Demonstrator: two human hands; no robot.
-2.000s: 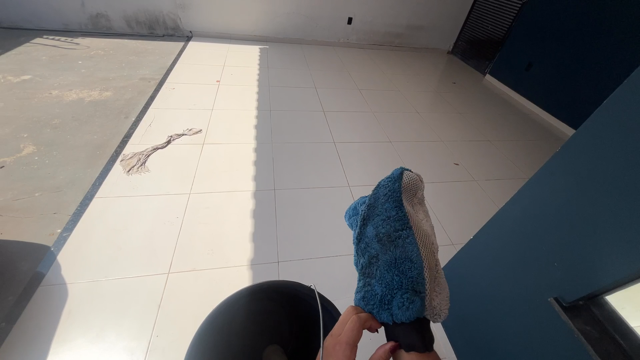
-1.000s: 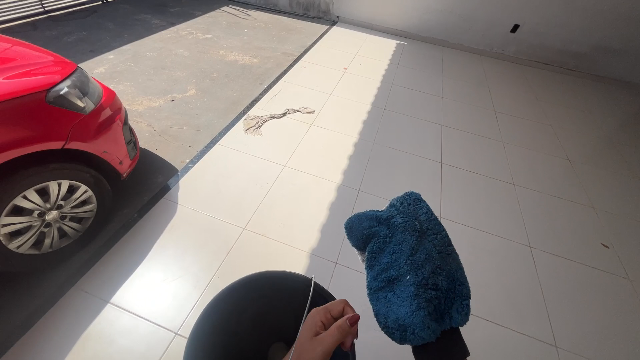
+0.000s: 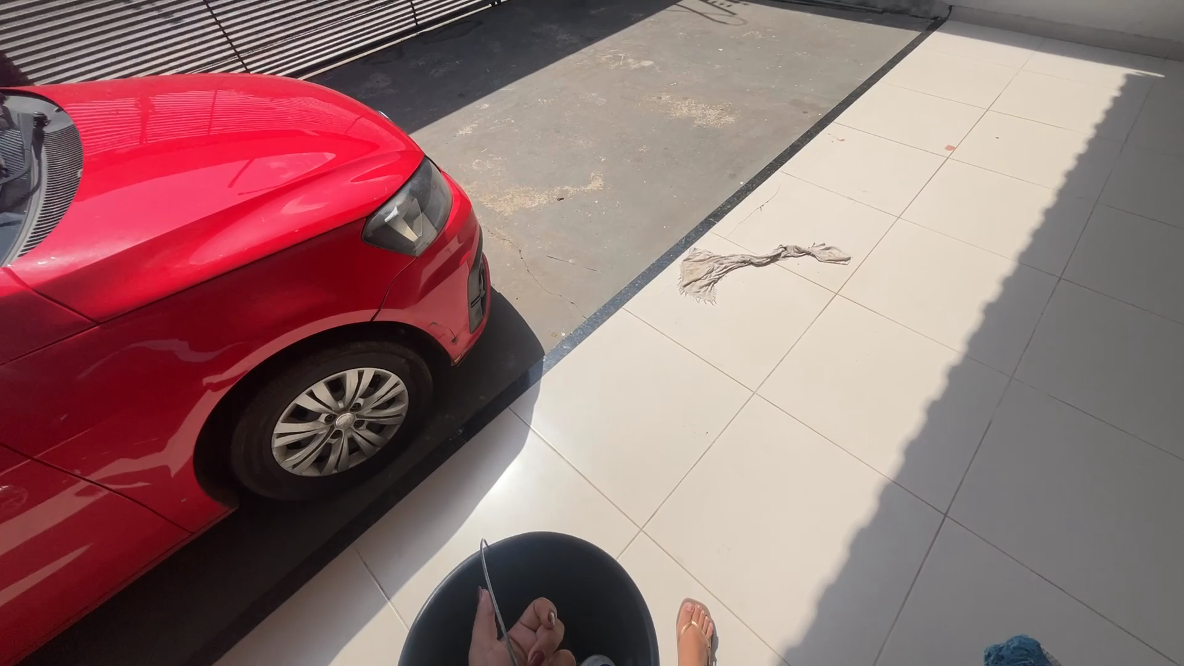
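Observation:
At the bottom of the head view, my left hand (image 3: 520,636) has its fingers curled at the thin wire handle (image 3: 492,583) of a black bucket (image 3: 610,578). A small part of some object shows in the bucket beside the hand; I cannot tell what it is. Only the top of a blue fluffy wash mitt (image 3: 1017,651) enters at the lower right edge, and my right hand is hidden. A twisted beige-grey cloth (image 3: 717,268) with a frayed end lies on the white floor tiles (image 3: 675,398), far from both hands.
A red car (image 3: 222,185) stands at the left, its front wheel (image 3: 340,421) near the dark strip bordering the tiles. Rough concrete (image 3: 573,166) runs beyond its bumper. A slatted gate (image 3: 305,32) is at the back left. My sandalled foot (image 3: 694,634) is right of the bucket.
The view has swung left, bringing more of the red car in. The blue mitt has dropped to the lower right edge. My left hand, at the mitt's cuff two seconds ago, is now at the bucket handle.

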